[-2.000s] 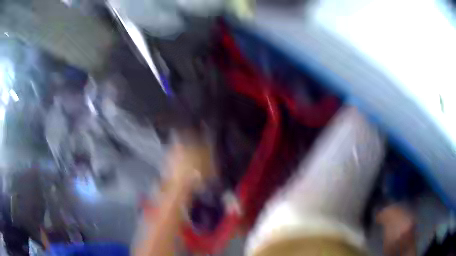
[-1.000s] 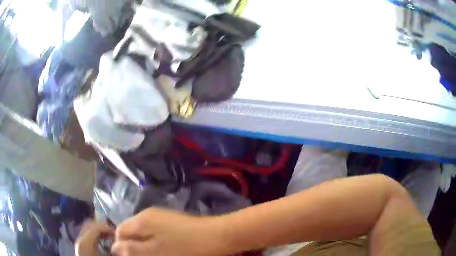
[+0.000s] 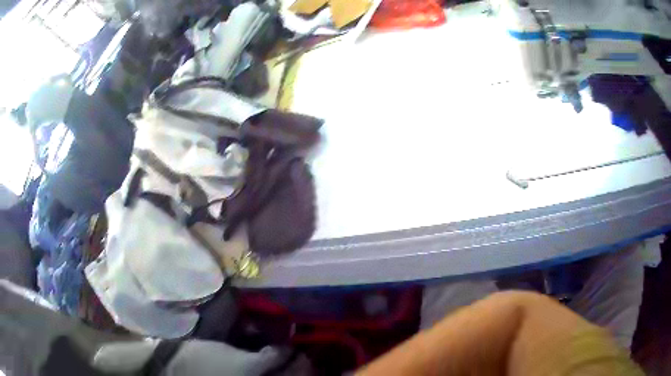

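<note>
Neither of my hands is in the picture. A bare bent forearm and elbow show at the bottom right, and the hand is cut off below the edge. A heap of light grey cloth pieces (image 3: 165, 250) with dark strips lies at the left end of the white machine table (image 3: 412, 139) and hangs over its front edge. A dark rounded cloth piece (image 3: 283, 213) lies on the heap's right side. More grey cloth (image 3: 199, 360) shows at the bottom left, partly cut off.
The white sewing machine head (image 3: 552, 59) with a blue stripe stands at the upper right, with dark cloth (image 3: 629, 103) beside it. A red item (image 3: 408, 13) lies at the table's back. A thin metal rod (image 3: 588, 169) lies at right. A red frame shows under the table.
The view has swung up and steadied, so more of the table and machine shows. Both hands, seen at the lower left one second ago, have left the picture.
</note>
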